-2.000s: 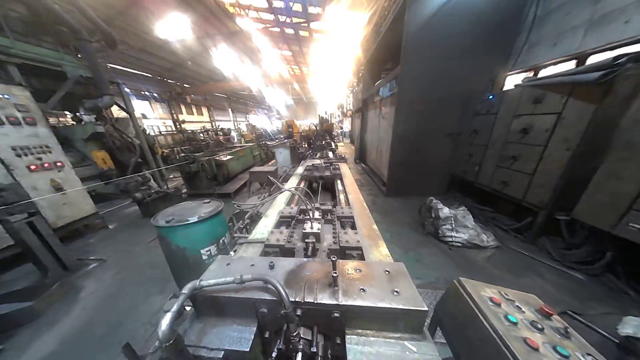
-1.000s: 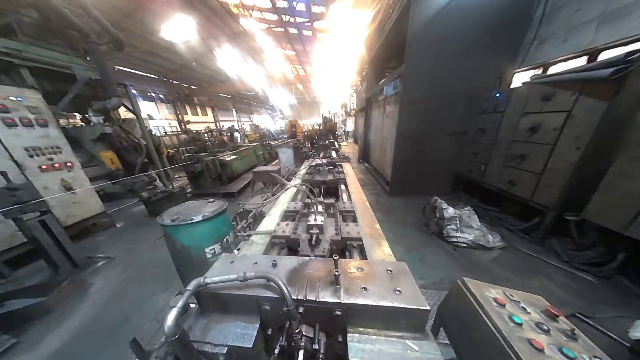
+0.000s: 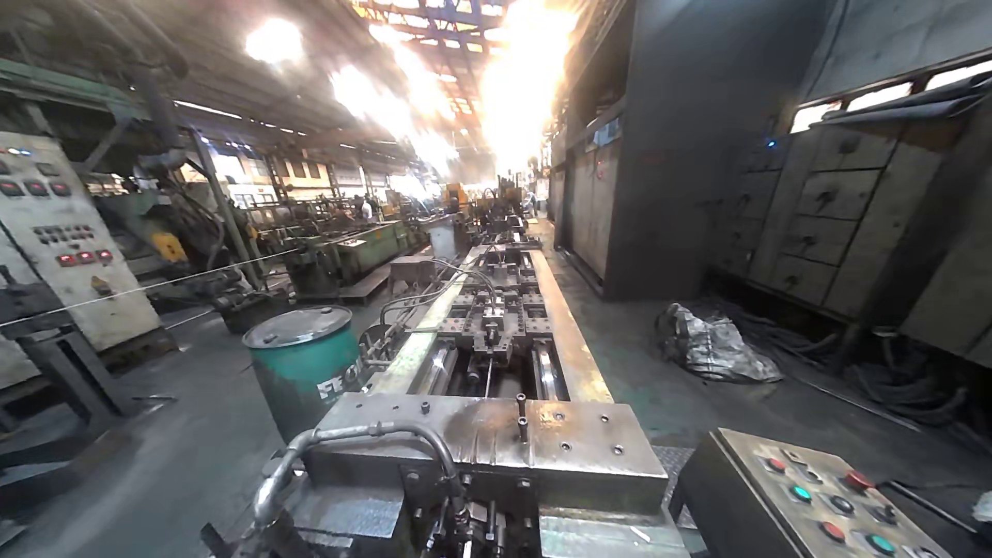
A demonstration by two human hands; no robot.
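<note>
Neither my left hand nor my right hand is in the head view. In front of me a long metal machine bed runs away between two pale side rails (image 3: 570,325). A thick steel plate (image 3: 488,434) crosses its near end, with bolts (image 3: 521,418) standing up from it. Farther along, a carriage (image 3: 494,329) with hoses sits between the rails. A bent metal conduit (image 3: 364,430) arches over the plate's left part. At the lower right stands a control box (image 3: 829,496) with red, green and black buttons.
A teal drum (image 3: 302,364) stands left of the bed, near a tall control cabinet (image 3: 62,248). On the right floor lie a crumpled silvery bundle (image 3: 717,345) and dark hoses (image 3: 899,387), below grey cabinets (image 3: 829,209). A thin line (image 3: 178,283) stretches across the left side.
The carriage between the rails appears slightly nearer the front plate than in the earliest frame.
</note>
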